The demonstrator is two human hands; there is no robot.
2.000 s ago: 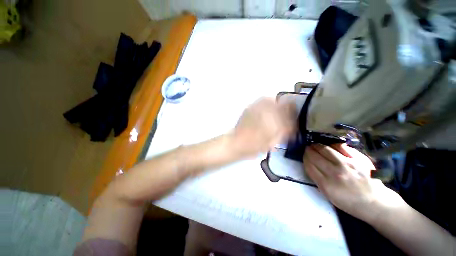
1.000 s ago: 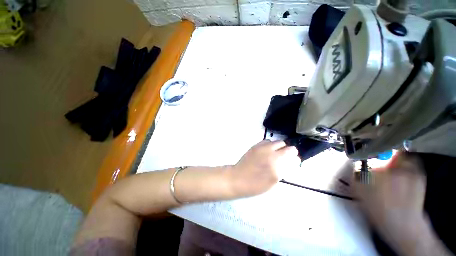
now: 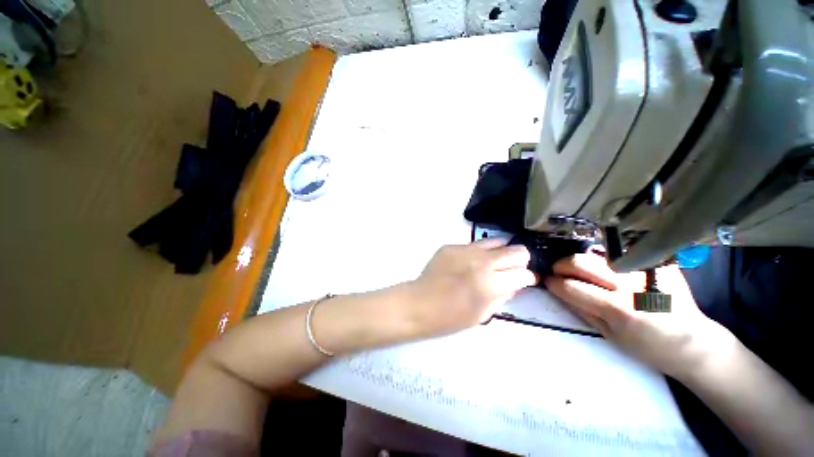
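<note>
A black cloth piece (image 3: 500, 195) lies on the needle plate (image 3: 544, 308), and part of it passes under the head of the off-white sewing machine (image 3: 607, 116). My left hand (image 3: 482, 281) is at the near left of the cloth, its fingertips pressed on the cloth's edge. My right hand (image 3: 625, 299) reaches in from the right below the machine head, its fingertips on the same cloth beside my left fingertips. The needle and presser foot are mostly hidden by the head and fingers.
A bundle of black strips (image 3: 210, 183) lies on the brown cardboard (image 3: 89, 178). A white ring (image 3: 308, 176) lies by the orange tape (image 3: 268, 178). Black garment cloth (image 3: 759, 312) is at the right. A ribbed brassy knob (image 3: 652, 301) hangs near my right hand. A brick-pattern wall (image 3: 375, 27) stands behind.
My right hand has moved left from beside the knob to the cloth under the head. My left hand has stayed near the cloth's edge. The view has shifted slightly.
</note>
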